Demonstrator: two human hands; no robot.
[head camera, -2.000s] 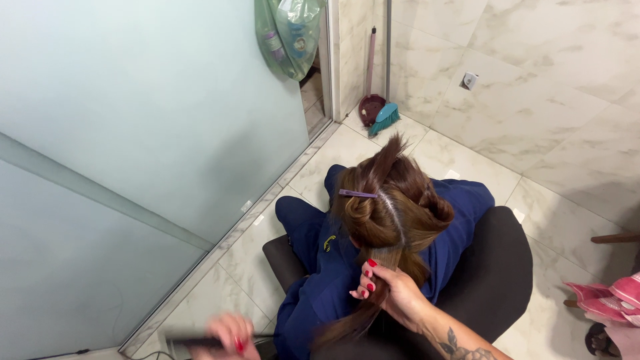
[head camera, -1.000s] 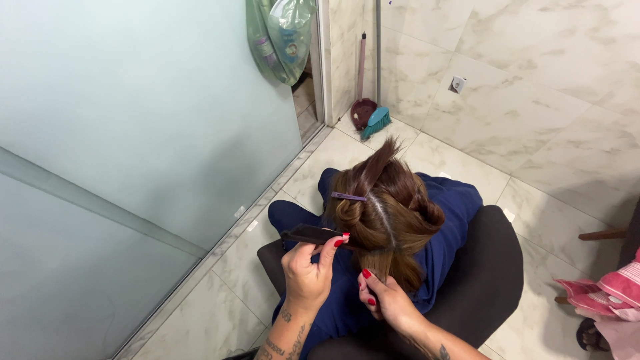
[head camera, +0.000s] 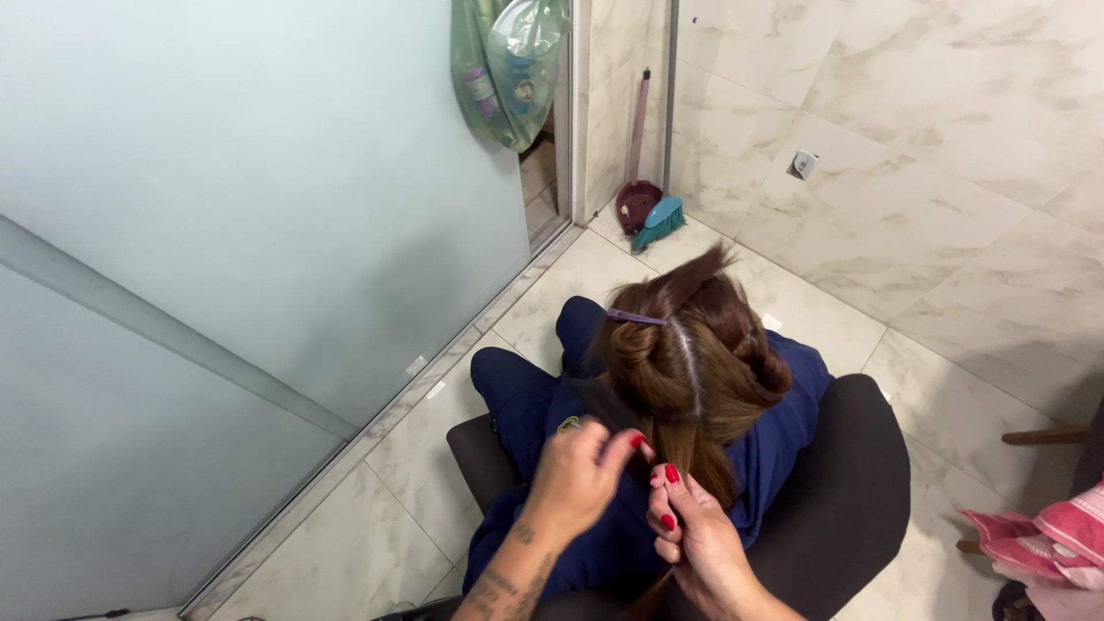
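Observation:
A person in dark blue clothes sits in a black chair (head camera: 849, 474), seen from behind and above. Their brown hair (head camera: 642, 358) is parted, with upper sections twisted up and a purple hair clip (head camera: 636, 317) across the top. Loose hair hangs at the nape. My left hand (head camera: 582, 474) is closed round a black comb (head camera: 608, 405), partly hidden and blurred, just left of the nape. Beside it, my right hand (head camera: 694, 526) pinches a thin lock of hair, whose lower end shows beneath the palm.
A frosted glass door (head camera: 259, 172) fills the left, with a green plastic bag (head camera: 509, 78) hanging on it. A dustpan (head camera: 638, 203) and a teal broom (head camera: 662, 220) stand in the corner. Pink cloth (head camera: 1052, 535) lies at the lower right, near a wooden leg (head camera: 1044, 437).
My left hand, low at the left two seconds ago, came up to the hair with the comb and is now close beside my right hand. The right hand stays by the nape.

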